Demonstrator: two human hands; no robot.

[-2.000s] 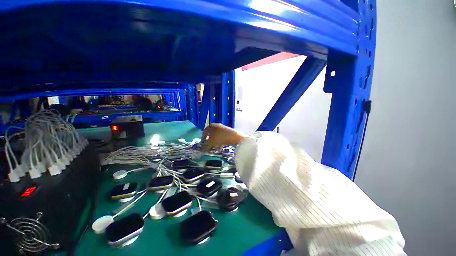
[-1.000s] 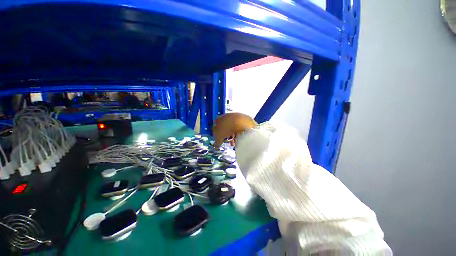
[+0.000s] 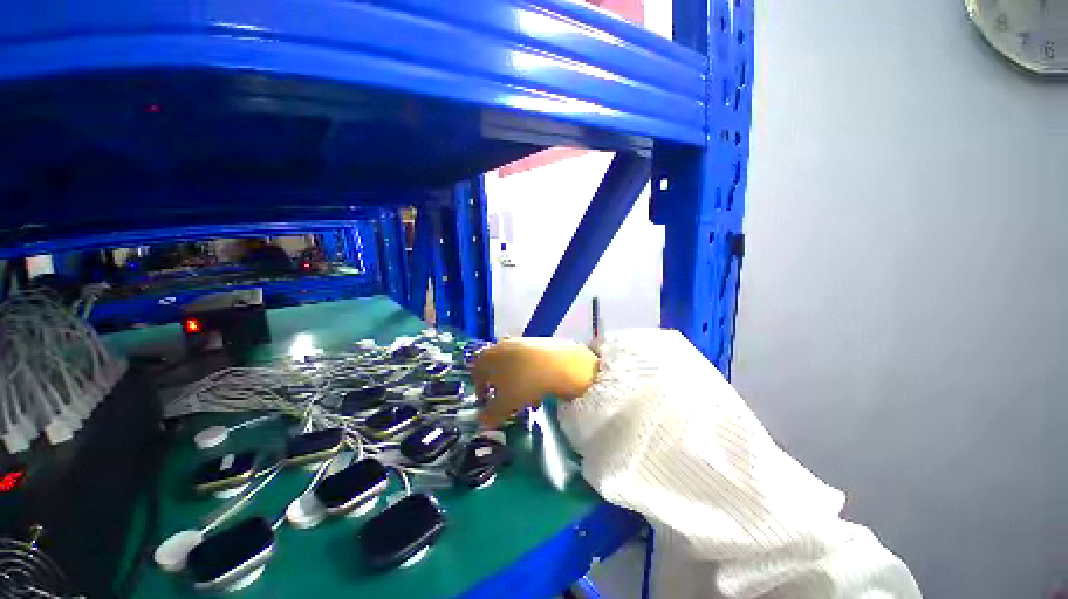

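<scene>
Several dark smartwatches, such as one at the front (image 3: 402, 529), lie on white charging pucks on the green mat (image 3: 469, 541). A white puck (image 3: 178, 550) without a watch lies at the front left. Thin white cables (image 3: 252, 386) run in a bundle among them. My right hand (image 3: 527, 377), in a white striped sleeve, reaches over the right rear of the group with its fingers pointing down. Its fingertips are small and partly hidden, so I cannot tell if they hold anything. My left hand is not in view.
A black charging hub (image 3: 88, 491) with white plugs stands at the left. A second charger (image 3: 228, 324) with a red light stands farther back. A blue beam (image 3: 387, 70) crosses above, a blue upright (image 3: 703, 234) stands at the right, and the blue shelf edge (image 3: 550, 567) runs below my sleeve.
The view has turned to the right, bringing a wall clock in. My right hand has come lower and nearer to the watches.
</scene>
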